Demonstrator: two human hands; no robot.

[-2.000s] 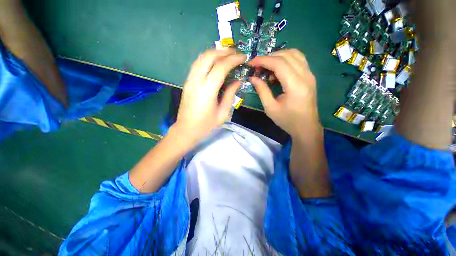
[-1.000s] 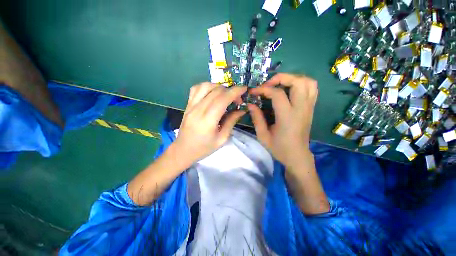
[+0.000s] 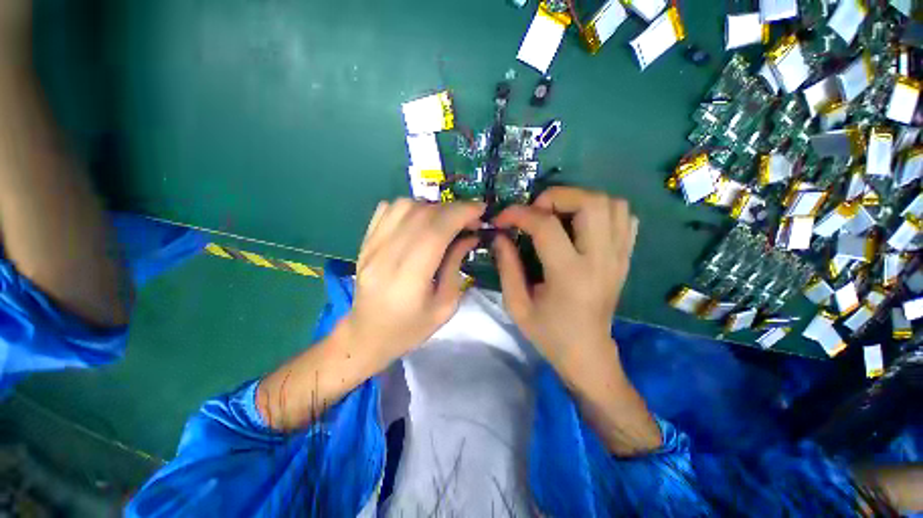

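Note:
A green circuit board panel [image 3: 518, 152] lies on the bench in front of me, its near end between my hands. White battery cells with yellow tape [image 3: 425, 152] hang off its left side. A black strip [image 3: 495, 152] runs lengthwise over the panel and past its far edge. A small white-outlined oval part [image 3: 550, 133] is at its upper right. My left hand [image 3: 410, 258] and my right hand [image 3: 572, 258] meet at the near end, fingertips pinching a small dark part there. The fingers partly hide that part and the board's near end.
A large pile of board panels with battery cells [image 3: 800, 192] covers the right side of the green bench [image 3: 253, 121]. More cells [image 3: 543, 38] lie at the far edge of view. Another person's arm [image 3: 56, 182] is at the left; part of an arm [image 3: 891, 488] shows lower right.
The panel and both hands appear lower in the view, and more cells show at the top. The arm that covered the right side has left the pile. My fingertips remain together at the near end.

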